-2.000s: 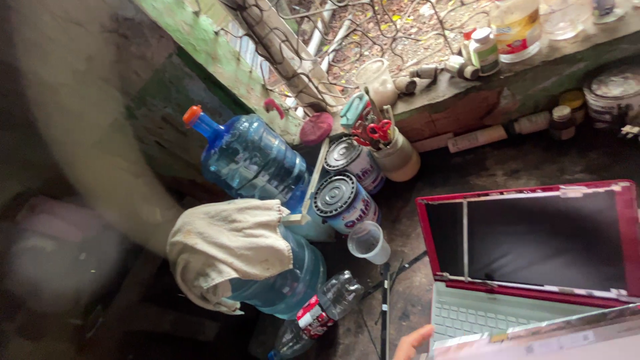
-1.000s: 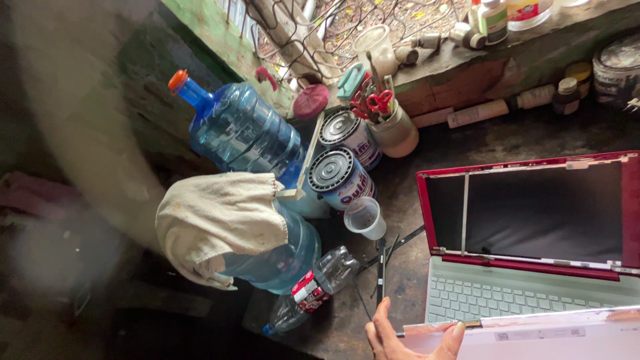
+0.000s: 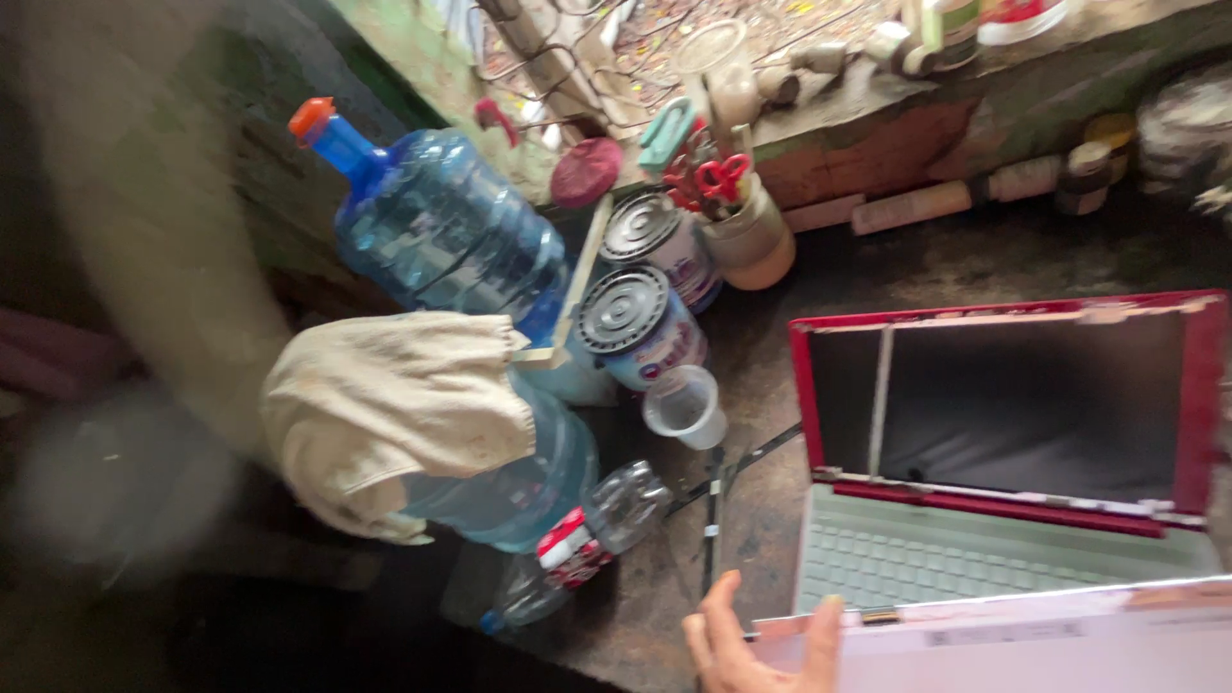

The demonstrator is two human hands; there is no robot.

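At the bottom of the head view, my left hand (image 3: 760, 640) grips the left end of a thin whitish panel (image 3: 1039, 640), with the thumb on its face and the fingers around its edge. The panel lies over the front of a red laptop's pale keyboard (image 3: 943, 558). Behind the keyboard stands the laptop's lid with a dark screen (image 3: 1030, 404); its bezel is off and a pale strip runs down the screen near its left side. Dark thin strips (image 3: 712, 525) lie on the table just beyond my fingers. My right hand is out of view.
Left of the laptop are a clear plastic cup (image 3: 685, 406), a soda bottle (image 3: 577, 549), two paint cans (image 3: 626, 313), a jar with red scissors (image 3: 751, 241), a large blue water jug (image 3: 452, 221) and another jug under a beige cloth (image 3: 395, 414). Small bottles line the sill.
My left hand has come further into view at the bottom, and more of the whitish panel shows with it. The jugs, cans and cup stand as before.
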